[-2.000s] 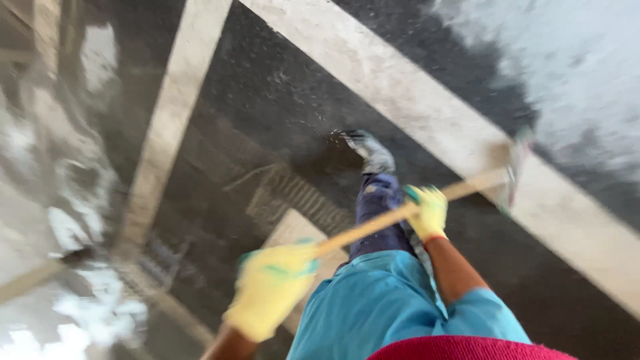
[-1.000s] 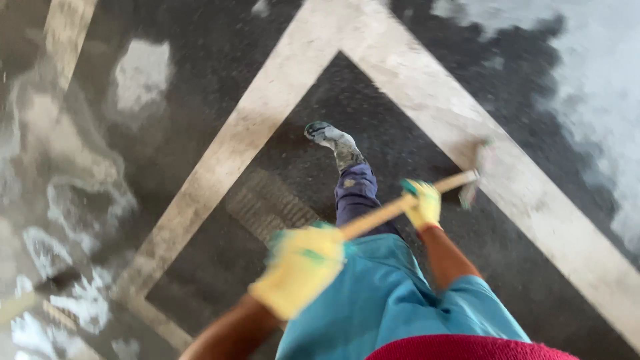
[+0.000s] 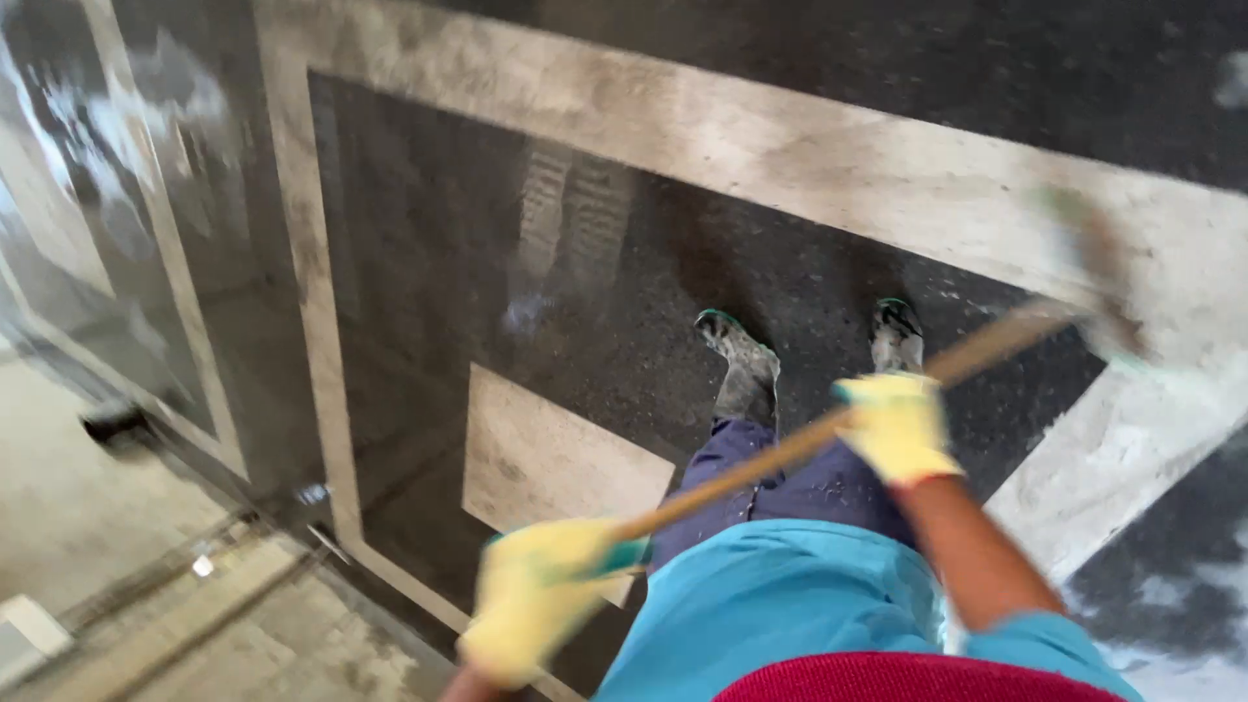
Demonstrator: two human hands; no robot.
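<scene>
My left hand (image 3: 546, 595), in a yellow glove with green on it, is closed round the lower end of a long wooden handle (image 3: 751, 471). Farther up the same handle, my right hand (image 3: 897, 429), gloved alike, grips it above my thighs. The handle slants up to the right and ends in a blurred brush or scraper head (image 3: 1102, 273), which is over a pale band (image 3: 780, 146) of the floor. Motion blur hides what kind of head it is and whether it touches the floor.
My two boots (image 3: 746, 361) stand on dark, wet-looking floor (image 3: 419, 244). A pale slab (image 3: 556, 448) lies left of my legs. Pale bands cross the floor. At the lower left are a dark object (image 3: 112, 421), an edge strip (image 3: 185, 624) and a white block (image 3: 29, 634).
The view has turned, and a second boot now shows. Both hands keep hold of the wooden handle throughout.
</scene>
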